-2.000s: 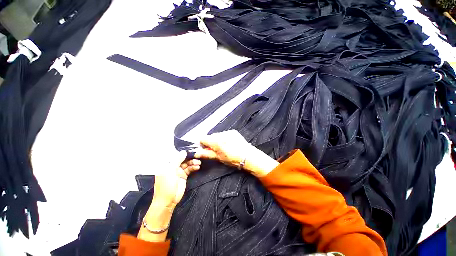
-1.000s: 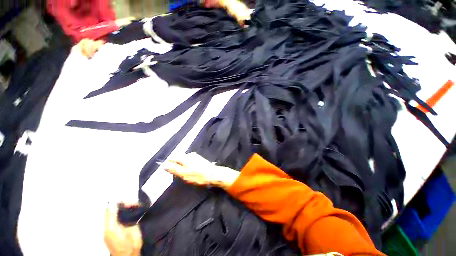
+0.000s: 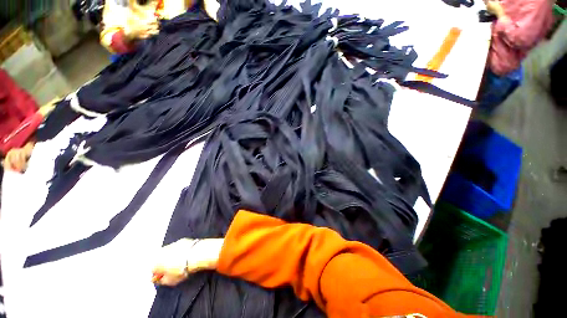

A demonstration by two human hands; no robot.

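My right hand point(image 3: 171, 264), in an orange sleeve, is at the lower left, over the white tabletop at the edge of the black strips. Its fingers are together and blurred, with a tiny orange spot at the tips; whether they hold anything cannot be told. My left hand is out of the picture. A large loose heap of black strips point(image 3: 273, 161) spreads from the centre to the far side. One black strip point(image 3: 140, 199) lies apart on the white, bent, its square end at the lower left. More strips lie under and below my right forearm.
White ties point(image 3: 81, 152) show on bundles at the left. An orange flat item point(image 3: 442, 53) lies on the table point(image 3: 429, 124) at the far right. A blue crate point(image 3: 507, 171) and a green crate point(image 3: 497, 267) stand on the floor at the right. Other people are at the far left, far side and far right.
The view has swung to the right, bringing the crates into fuller view. My left hand, earlier at the lower left with something dark, has left the picture. My right hand sits lower and further left.
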